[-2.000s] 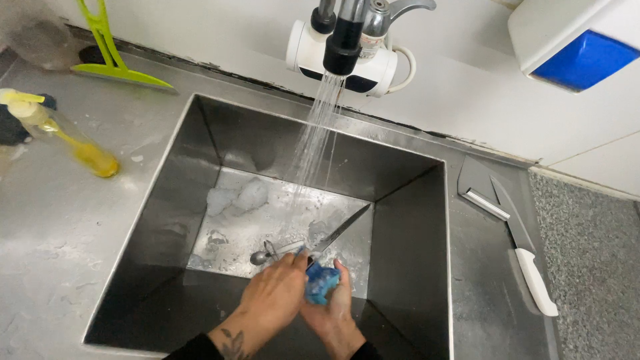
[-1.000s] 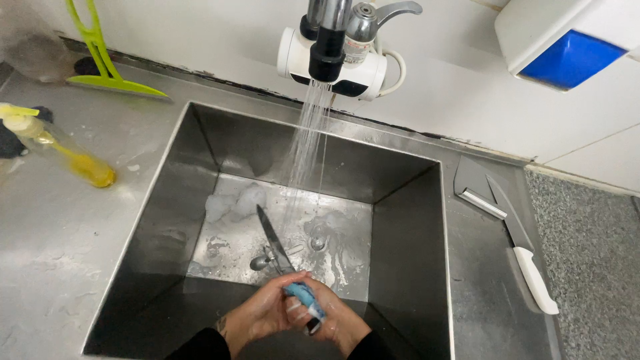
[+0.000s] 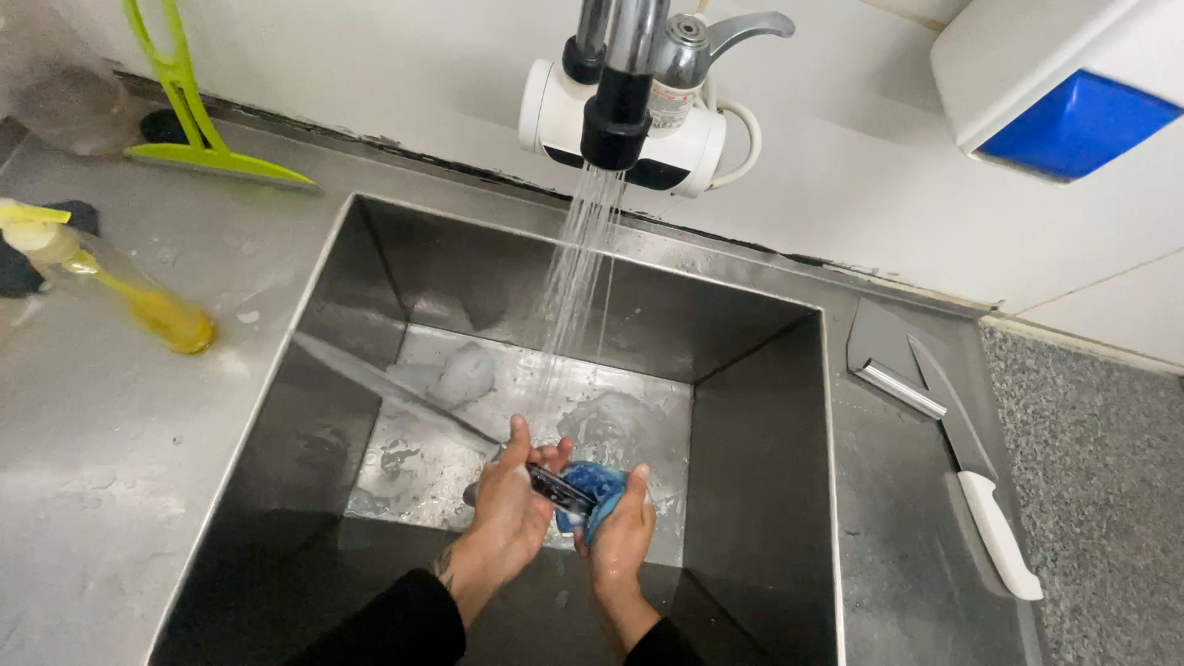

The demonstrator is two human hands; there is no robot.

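Over the stainless steel sink (image 3: pixel 830 481), my left hand (image 3: pixel 509 504) grips a kitchen knife (image 3: pixel 398 388) near where its black handle (image 3: pixel 560 488) meets the blade. The blade points up and left toward the sink's left wall. My right hand (image 3: pixel 622 532) holds a blue sponge or scouring cloth (image 3: pixel 592 481), partly hidden by the fingers, around the rear end of the handle. Suds wet the cloth and fingers. Behind the hands, water (image 3: pixel 581 259) runs from the black-tipped faucet (image 3: pixel 616 125) into the sink. Foam (image 3: pixel 458 372) lies on its floor.
Right of the sink lie a white-handled knife (image 3: pixel 999 536) and a flat metal scraper (image 3: pixel 899 388). On the left counter are a spray bottle with yellow liquid (image 3: pixel 166 314), a dark cloth (image 3: pixel 79 217) and a green squeegee (image 3: pixel 217 159). A white and blue dispenser (image 3: pixel 1045 92) juts from the wall.
The knife blade has swung from pointing up to pointing up and left. My hands, together around the handle a second ago, are now apart, and the blue cloth is at the handle's end.
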